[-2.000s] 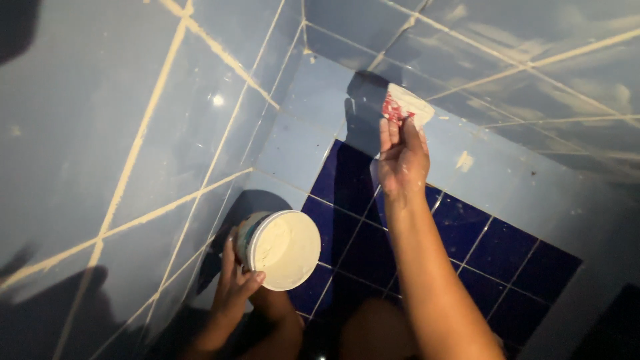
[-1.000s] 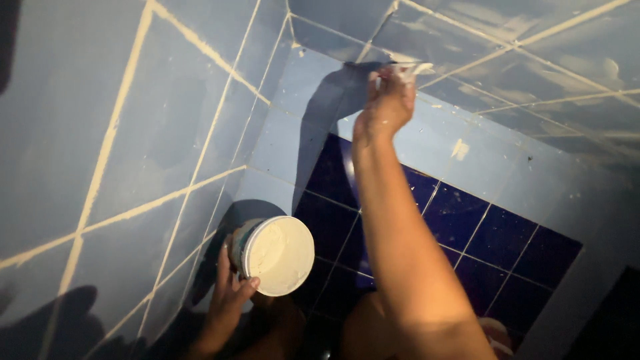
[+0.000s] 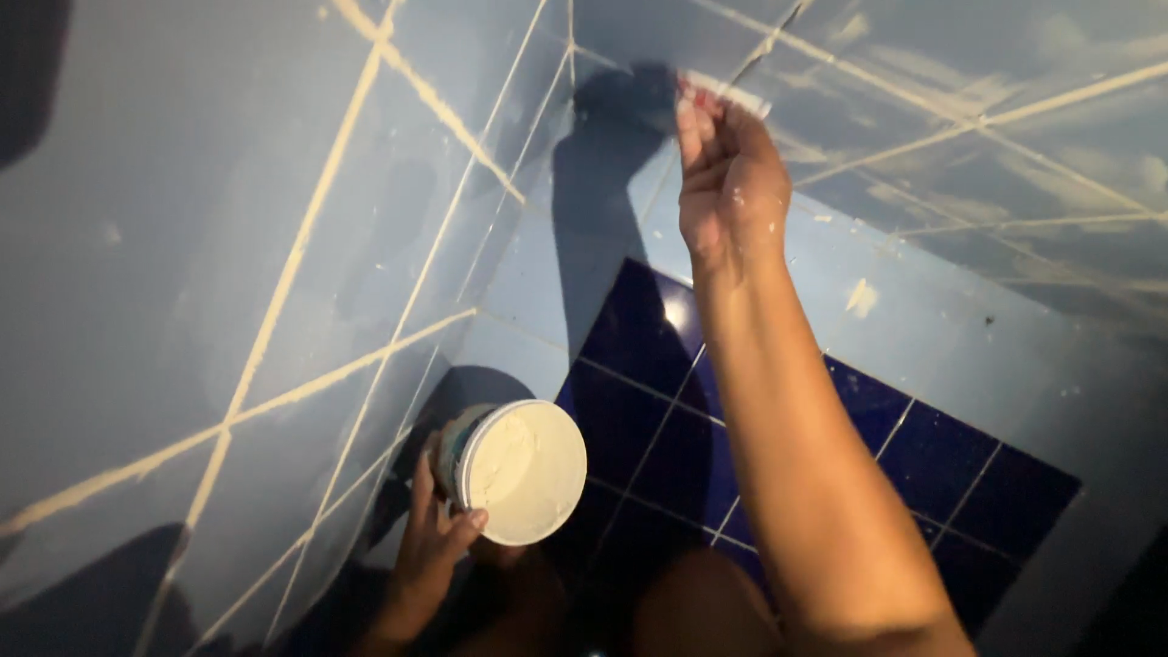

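Note:
My left hand (image 3: 438,529) grips a round plastic tub (image 3: 522,472) low and left of the middle, its open mouth tilted toward me. Cream-coloured grout or filler (image 3: 504,452) lies inside it. Farther off, my right hand (image 3: 735,173) pinches a thin, flat spreader (image 3: 725,91), white with red on it, at the light-blue tiled wall. My fingers partly hide the spreader, and whether its edge touches the wall I cannot tell. White smears mark my right palm and wrist.
Cream joint lines cross the blue wall tiles (image 3: 301,164) on the left and the smeared tiles (image 3: 922,82) at upper right. Below are dark-blue floor tiles (image 3: 867,392) with a light-blue tile border (image 3: 922,283). My knees show at the bottom edge, and shadows cover the corner.
My right hand, with the spreader, has gone up to the wall since the oldest frame and has turned since the middle one. My left hand still holds the tub.

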